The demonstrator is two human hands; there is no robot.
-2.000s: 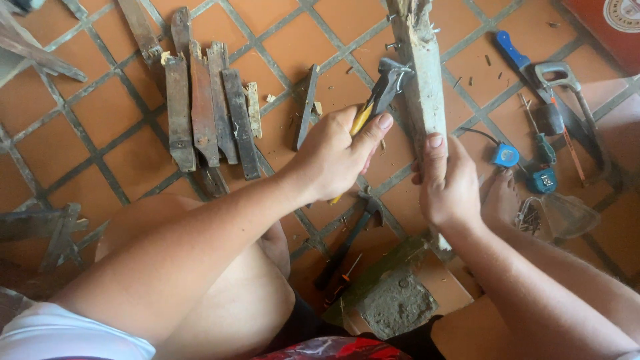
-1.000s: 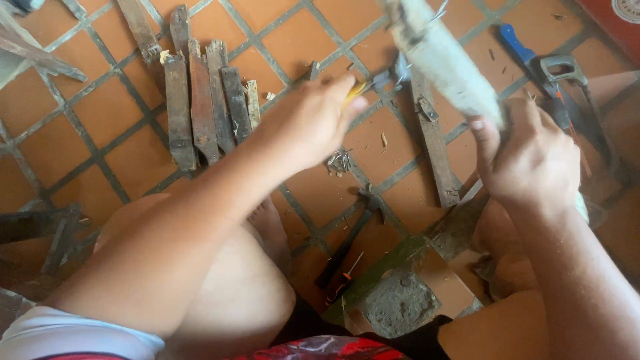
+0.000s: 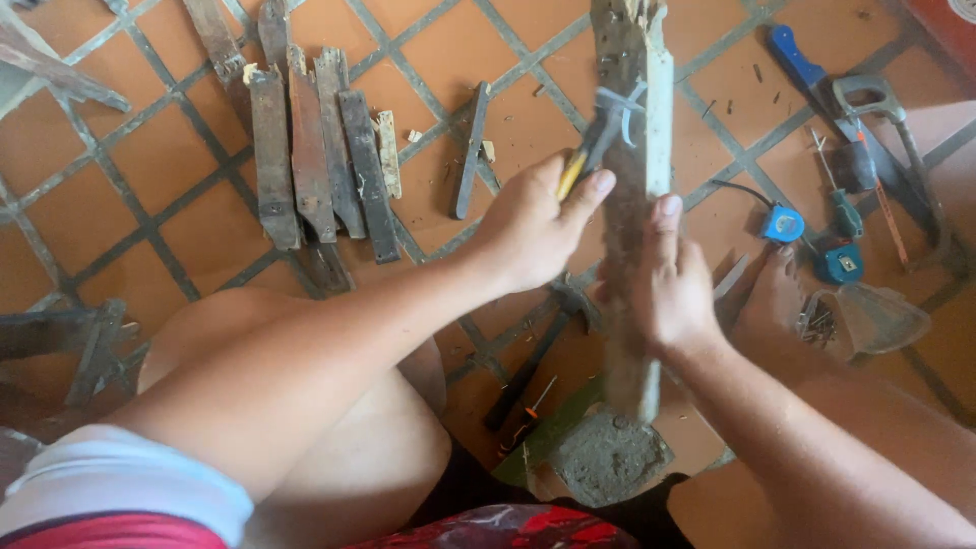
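Note:
My left hand [image 3: 541,221] is closed around the yellow handle of a pincer-like hand tool [image 3: 598,141]. The tool's metal head lies against an old wooden board [image 3: 629,198] with a rough brown face and a pale painted edge. Bent metal, perhaps a nail, shows at the tool's head. Lower down, my right hand [image 3: 679,282] grips the board, thumb on its pale edge and fingers hidden behind. The board stands lengthwise in view, its top end splintered. Below it, on the tiles, lies a claw hammer [image 3: 534,358], and a small screwdriver [image 3: 540,400] is beside that.
Several old wood slats [image 3: 309,152] lie at the left, with a thin dark strip [image 3: 471,152] nearer the middle. At the right are a hacksaw [image 3: 911,152], a blue-handled handsaw [image 3: 797,57], tape measures [image 3: 784,223] and a clear plastic container [image 3: 877,320]. A concrete lump [image 3: 610,457] lies near my legs.
One second ago the board was tilted, held up at the right. It is now more upright and nearer the middle, with its brown face showing and the tool's head against it.

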